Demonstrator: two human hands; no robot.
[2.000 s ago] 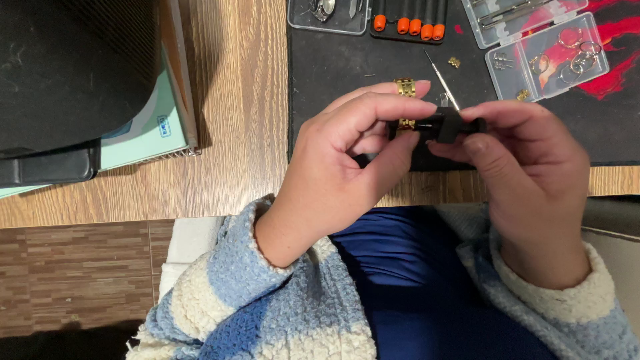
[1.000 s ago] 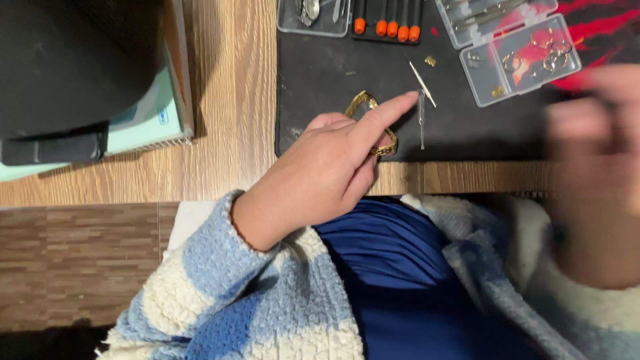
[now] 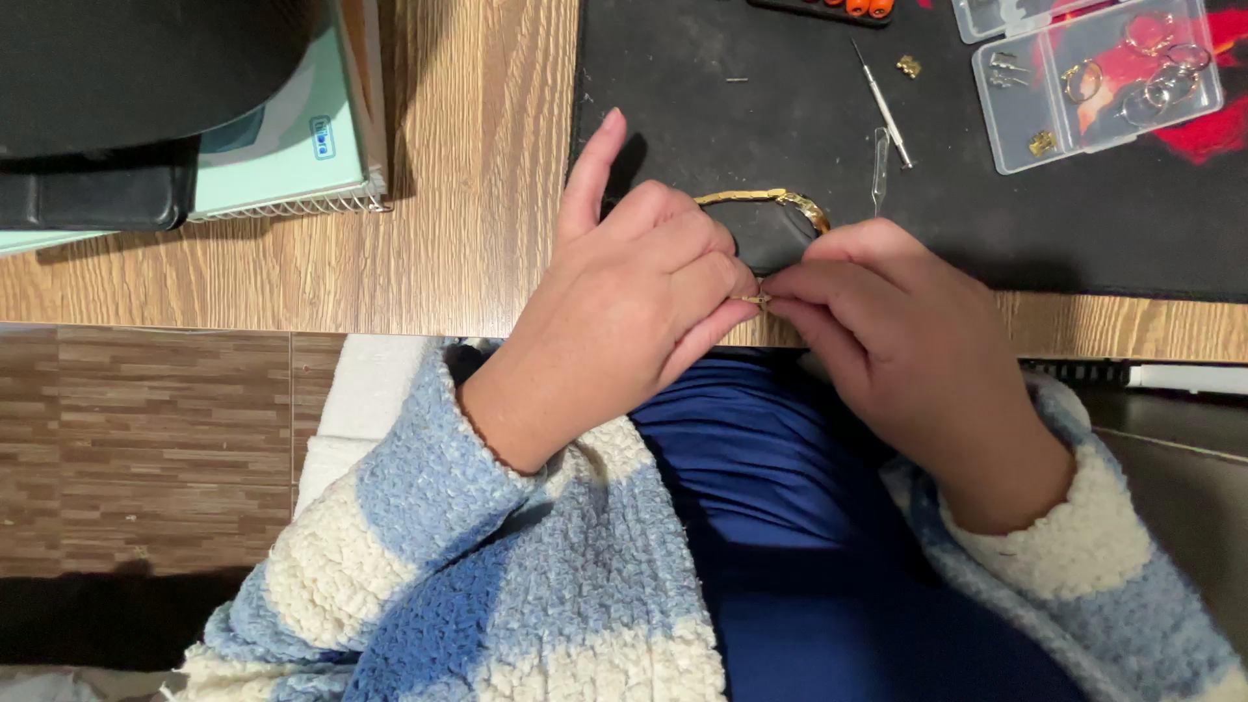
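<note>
A gold-coloured metal link band (image 3: 746, 195), perhaps a watch bracelet, curves above my fingers at the mat's front edge. My left hand (image 3: 634, 283) pinches one end of it between thumb and fingers, with one finger stretched upward. The fingertips of my right hand (image 3: 892, 331) close on the same end from the other side, meeting the left fingertips. What exactly lies between them is mostly hidden. Beyond my right hand, a slim silver screwdriver (image 3: 882, 107) lies on the mat beside a narrow clear tool (image 3: 879, 171). A small gold link piece (image 3: 909, 67) rests near the screwdriver.
A black mat (image 3: 682, 97) covers part of the wooden table (image 3: 468, 195). At upper right is a clear compartment box (image 3: 1009, 146) with rings and small parts. Orange-ended tools (image 3: 858, 8) sit in a black holder at the top. A tiny pin (image 3: 737, 80) and a spiral notebook (image 3: 283, 185) are also there.
The black tool held two seconds ago is out of my hands. My right hand, blurred at far right one second ago, has come back to the band beside my left hand.
</note>
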